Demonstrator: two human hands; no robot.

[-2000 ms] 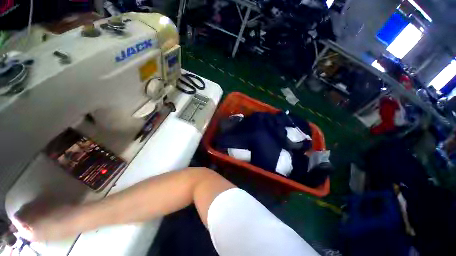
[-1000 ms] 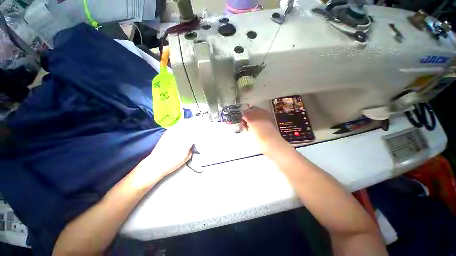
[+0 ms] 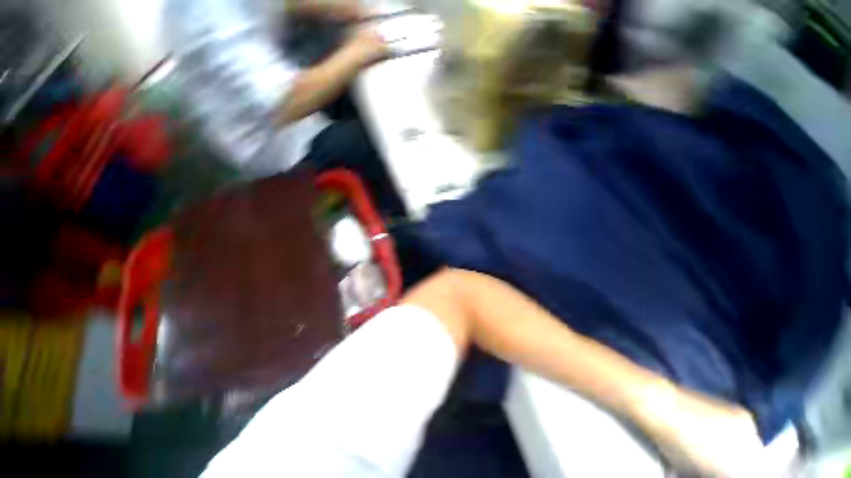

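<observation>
A large navy garment (image 3: pixel 634 215) lies heaped over the machine table (image 3: pixel 551 420) at the centre and right. My left hand (image 3: pixel 714 434) is at the lower right, at the garment's lower edge beside a small white part. The hand is blurred, and its fingers cannot be made out. My left forearm and white sleeve reach in from the bottom. My right hand is out of the picture. The sewing head with presser foot and needle is not in view.
A red-orange basket (image 3: pixel 131 350) stands at left with a brown board (image 3: pixel 252 280) on it. Another person (image 3: pixel 243 84) in a pale top sits beyond, at a white table (image 3: pixel 406 121). Red cloth (image 3: pixel 98 140) lies at the upper left.
The view has swung left from the machine to the basket and neighbour. The machine head, phone and my right hand have left the picture. My left hand now shows at the lower right.
</observation>
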